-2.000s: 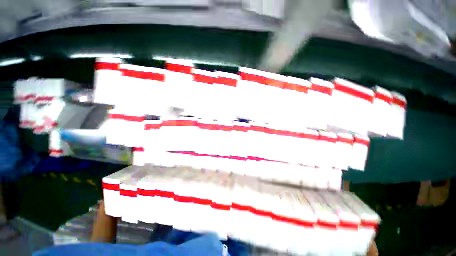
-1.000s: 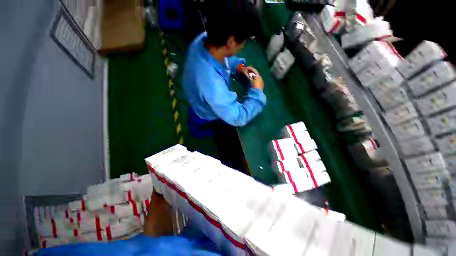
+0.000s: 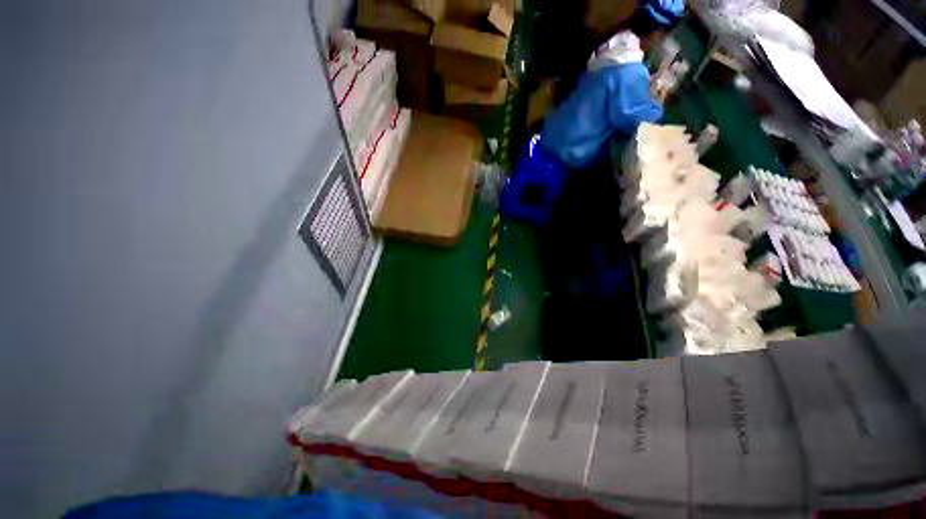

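A long row of white product boxes (image 3: 630, 436) spans the bottom of the view, pressed side by side in the air, with red bands along the near lower edge. A small, dim sliver of my left hand (image 3: 303, 474) shows at the row's left end; the rest is hidden by the boxes. The row's right end runs out of the picture, and my right hand is not in view. A blue sleeve (image 3: 234, 505) shows at the bottom left.
A person in blue (image 3: 599, 117) is at the green bench (image 3: 716, 81), which bears piled white cartons (image 3: 701, 233) and trays of small white items (image 3: 812, 258). Stacked cartons (image 3: 371, 112), brown cardboard (image 3: 432, 177) and open brown boxes (image 3: 472, 51) are by the grey wall (image 3: 173, 203). Yellow-black tape (image 3: 492, 264) crosses the floor.
The view has turned from the bench with stacked boxes to the wall and floor aisle. The row of boxes has come along, still pressed together. My right hand has left the view.
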